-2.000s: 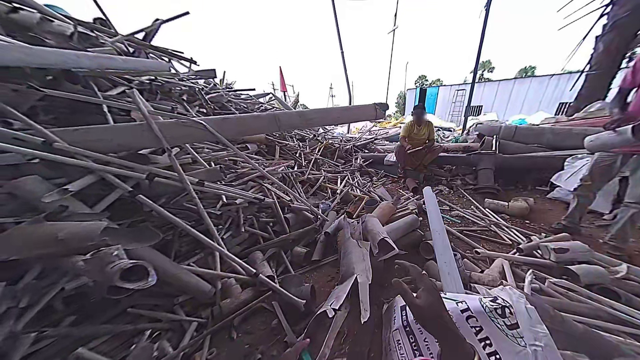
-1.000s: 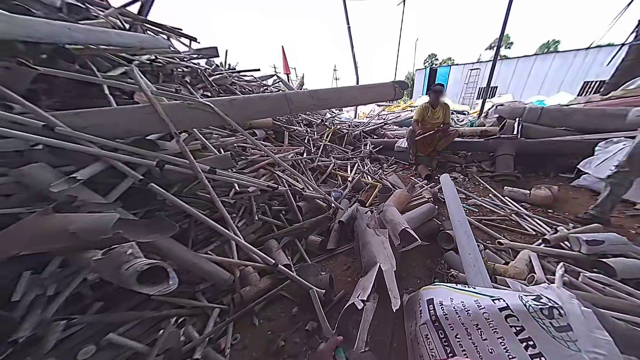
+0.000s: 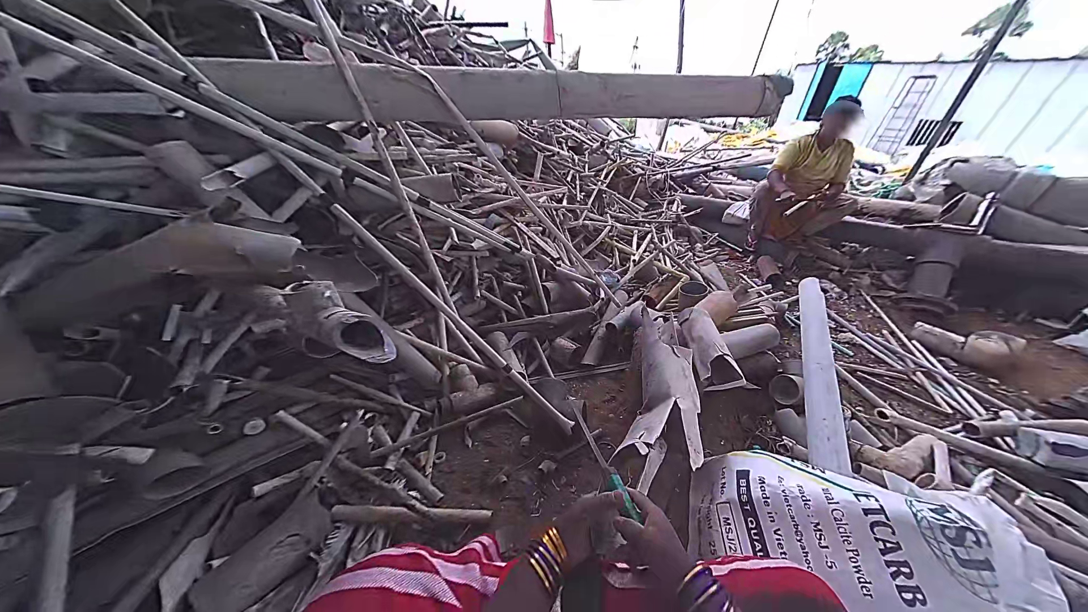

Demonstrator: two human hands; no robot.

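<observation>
Both of my hands are together low in the view, in front of my red and white cloth. Between them is the green handle of a long, thin-bladed tool (image 3: 625,497), its blade pointing up and away to the left. My left hand (image 3: 591,523) has its fingers at the handle. Beside it, my right hand (image 3: 654,535) touches the same handle from the right. Just right of my hands lies a printed white woven sack (image 3: 850,535). Torn pieces of grey pipe (image 3: 667,374) lie on the soil beyond the blade.
A large heap of scrap pipes (image 3: 476,212) rises at left and centre, with a long thick pipe (image 3: 510,92) across it. A person in a yellow shirt (image 3: 812,170) sits beyond, holding something. A pale pipe length (image 3: 820,374) lies behind the sack; more pipes lie at right.
The view has turned down and left. Both my hands are now together at the green handle. Earlier, my right hand was over the sack, then out of view.
</observation>
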